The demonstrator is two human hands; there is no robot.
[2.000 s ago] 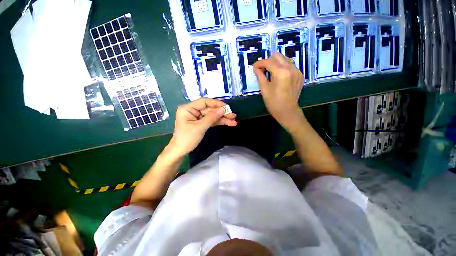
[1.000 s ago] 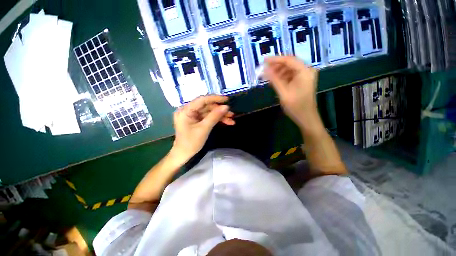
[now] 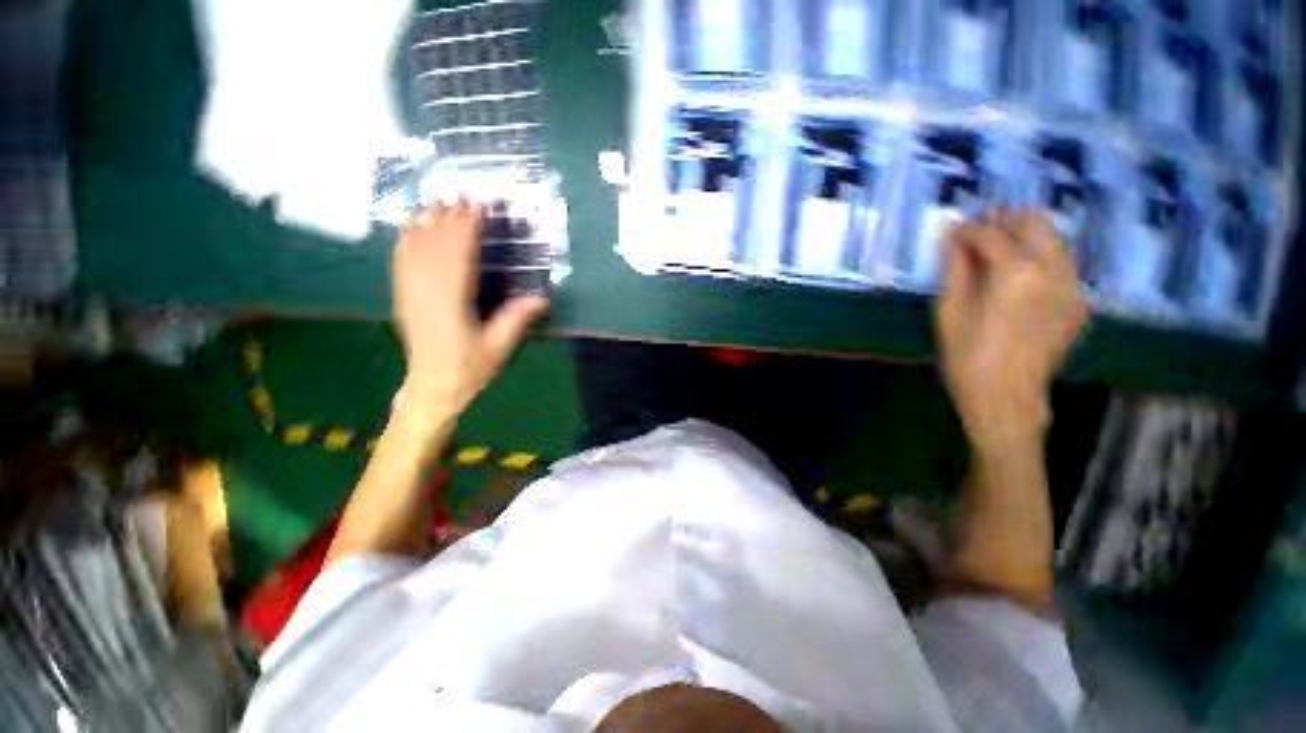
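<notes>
My left hand (image 3: 451, 301) lies over the lower end of the black adhesive pad sheet (image 3: 481, 108), fingers stretched and thumb apart; whether it grips the sheet is unclear. My right hand (image 3: 1007, 301) is over the front row of the blister tray (image 3: 616, 236), fingertips bent together near the third and fourth pockets; whether it holds a small piece is blurred. Display modules (image 3: 826, 229) lie in the tray pockets, pale blue-white with a black pattern at one end. The view is blurred.
Loose white sheets (image 3: 294, 115) lie left of the pad sheet on the green bench (image 3: 587, 308). Patterned stacked trays (image 3: 1146, 487) stand below the bench at right. A red stool (image 3: 287, 587) and yellow-black floor tape (image 3: 408, 451) show below left.
My left hand has moved left from the tray's front edge onto the black pad sheet. My right hand has moved right along the front row. The view has turned, shifting the bench items right.
</notes>
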